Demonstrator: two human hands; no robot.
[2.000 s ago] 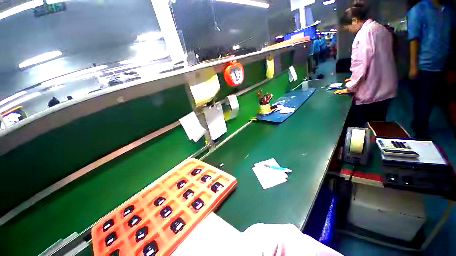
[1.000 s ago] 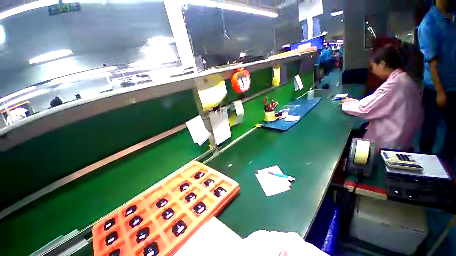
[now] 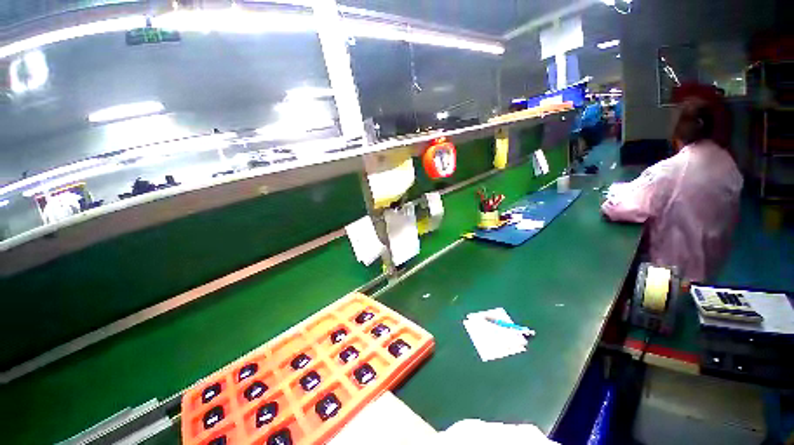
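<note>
An orange-red compartment tray [image 3: 418, 357] lies in front of me at the lower left, tilted in view and cut off by the bottom edge. Small black rounded units with white marks, such as this black unit [image 3: 327, 405], sit in most of its pockets; some pockets hold none. A white sheet [image 3: 387, 423] lies against the tray's near side. A pale white shape, perhaps my sleeve, shows at the bottom edge. Neither of my hands is in view.
White paper slips [image 3: 494, 339] with a blue pen [image 3: 508, 326] lie right of the tray. A blue mat [image 3: 531, 215] with a pen holder [image 3: 489, 219] lies farther back. A person in pink [image 3: 692, 209] sits at right, beyond a tape dispenser [image 3: 654, 300].
The view has turned, so the bench things sit slightly lower and farther right. The person in pink has gone from standing to seated. The person in blue has left the view.
</note>
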